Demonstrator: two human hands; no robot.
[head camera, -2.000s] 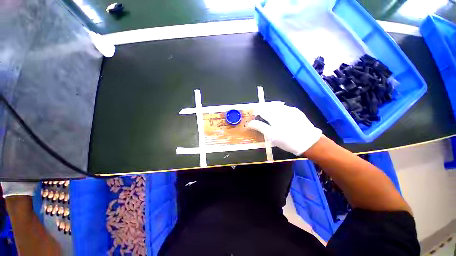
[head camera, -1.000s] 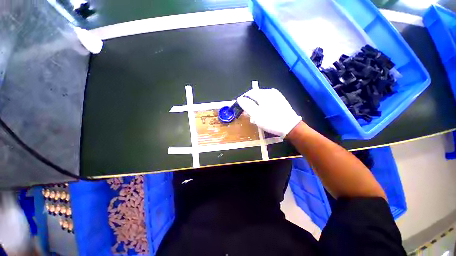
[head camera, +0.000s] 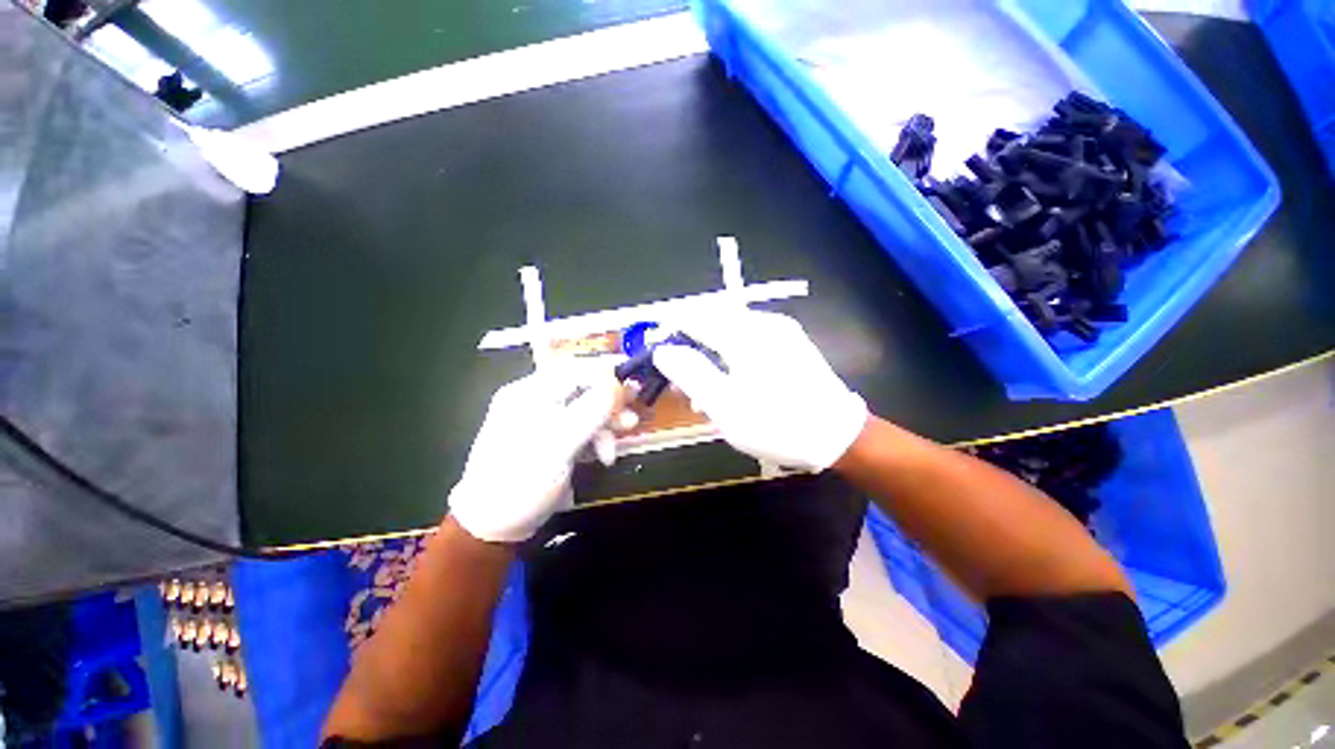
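Note:
My right hand (head camera: 761, 384), in a white glove, holds a small black moulded part (head camera: 643, 381) in its fingertips. My left hand (head camera: 539, 443), also gloved, has its fingertips at the left end of the same part, with a small tan-pink bit between them; its exact grip is partly hidden. Both hands are over the brown mat (head camera: 671, 426). The blue cup (head camera: 638, 338) stands on the mat just behind the part, partly covered by my right hand. White tape (head camera: 622, 318) frames the mat.
A blue bin (head camera: 937, 278) with black parts and a clear liner lies at the right. A grey screen (head camera: 117, 322) stands at the left. Lower bins with black and tan parts sit below the table edge. A dark part (head camera: 179, 91) lies on the belt.
My left hand has come up from the lower left to meet my right hand over the mat. The black part has moved from the cup down towards the wearer. The view has shifted slightly.

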